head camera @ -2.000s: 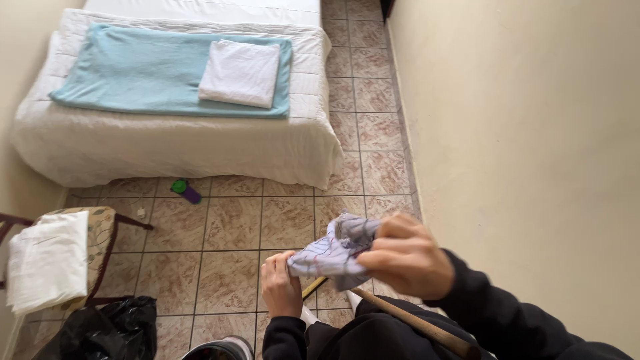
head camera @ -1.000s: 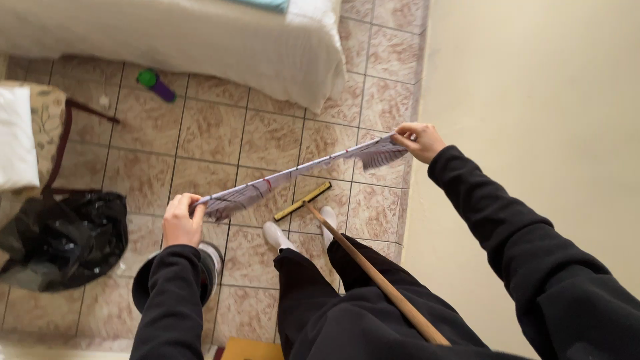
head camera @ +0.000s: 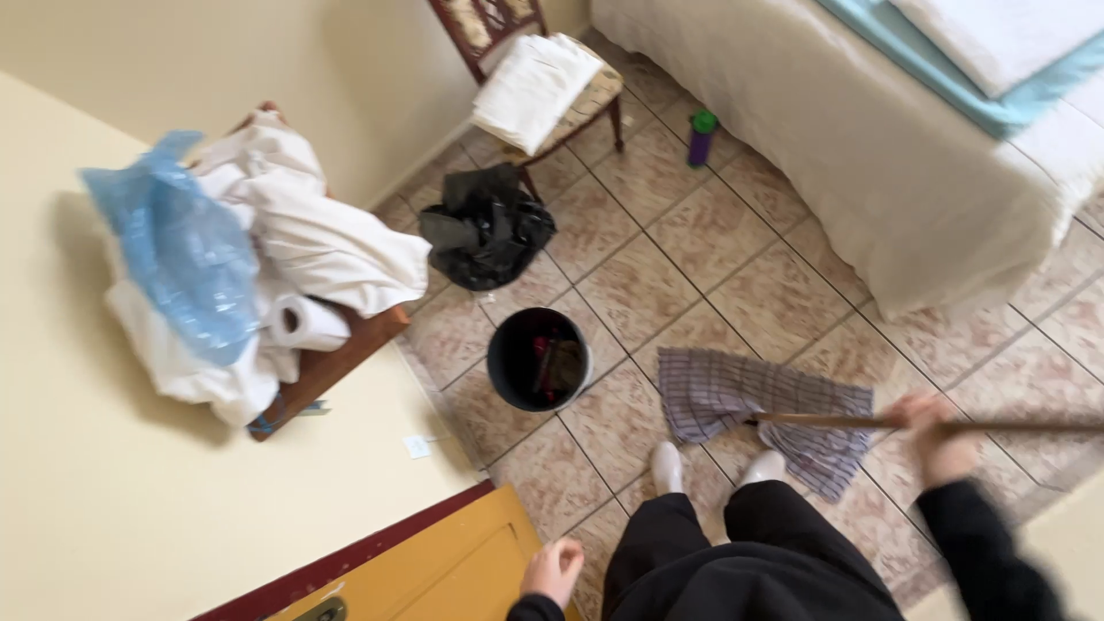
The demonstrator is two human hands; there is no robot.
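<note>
A long wooden handle (head camera: 828, 421) is gripped in my right hand (head camera: 936, 435), which is blurred, at the right. Its far end meets a checked grey-purple cloth (head camera: 768, 401) spread on the tiled floor just beyond my feet; the squeegee head is hidden under the cloth. My left hand (head camera: 555, 569) hangs near the yellow door at the bottom, its fingers loosely curled and nothing seen in them. A dark bucket (head camera: 589, 366) with reddish and brown contents stands left of the cloth.
A black plastic bag (head camera: 487, 228) lies beside a chair (head camera: 595, 95) bearing folded white cloth. A green and purple bottle (head camera: 700, 142) is near the covered bed (head camera: 776, 112). Linens, a blue plastic bag (head camera: 185, 259) and a paper roll (head camera: 306, 323) lie on a wooden shelf. The yellow door (head camera: 440, 569) is at lower left.
The cloth, stretched between both my hands a second ago, is now on the floor over the squeegee's head. My right hand has taken hold of the handle; my left has let go of the cloth. The view has turned left.
</note>
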